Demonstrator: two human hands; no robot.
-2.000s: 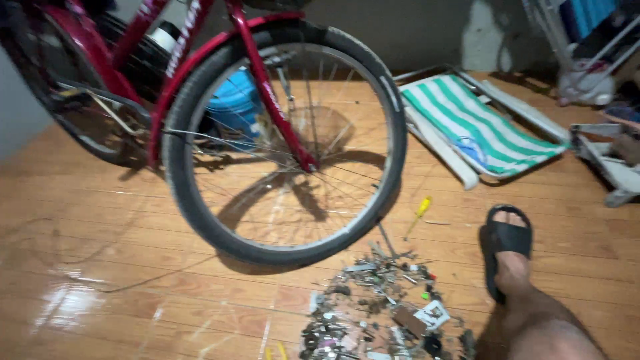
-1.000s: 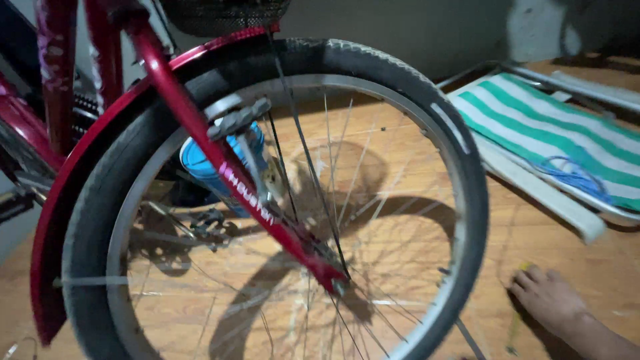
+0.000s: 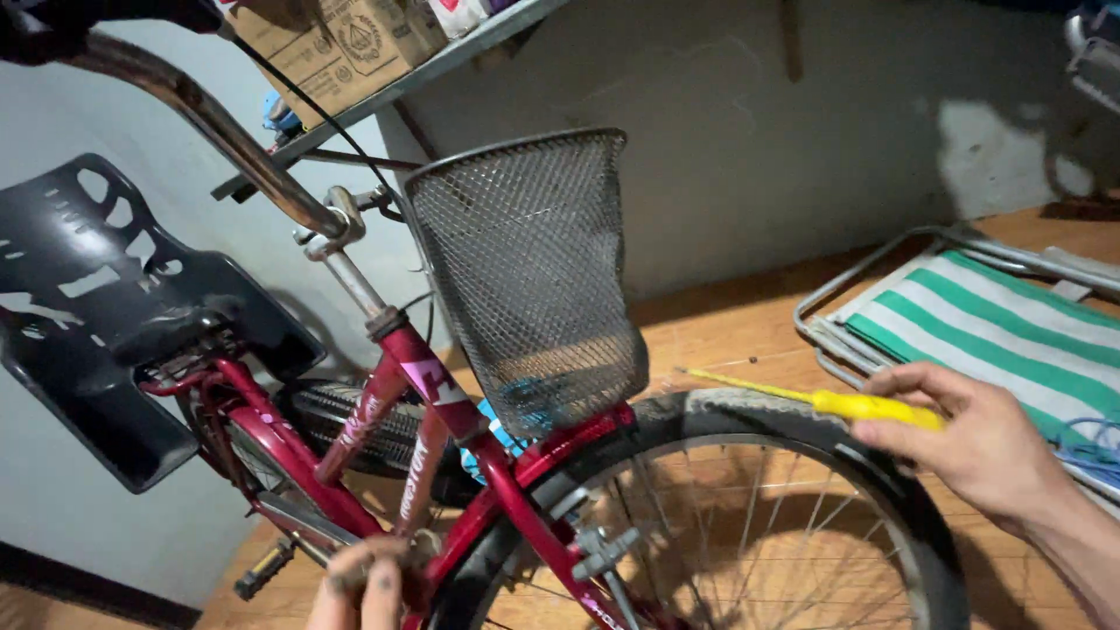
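Note:
A yellow-handled screwdriver (image 3: 875, 409) is held in my right hand (image 3: 980, 437), its yellow shaft pointing left above the front tyre (image 3: 744, 409) of a red bicycle. My left hand (image 3: 363, 582) is at the bottom edge beside the red frame, fingers curled near a small ring-like piece (image 3: 426, 544); whether it grips that piece is unclear. Between the hands are the red fork (image 3: 525, 516) and the grey brake arms (image 3: 604, 553). A black mesh basket (image 3: 534, 262) is mounted over the front wheel, below and right of the rusty chrome handlebar (image 3: 201, 114).
A black child seat (image 3: 131, 306) sits over the rear wheel. A wall shelf (image 3: 420, 79) with a cardboard box (image 3: 341, 52) juts out above the basket. A folded chair with green and white striped fabric (image 3: 989, 324) lies on the floor at right. Something blue (image 3: 490, 437) shows behind the fork.
My right hand was down at the floor by the yellow screwdriver and now holds it raised beside the front wheel. My left hand has come into view. The view has tilted up to the basket and handlebar.

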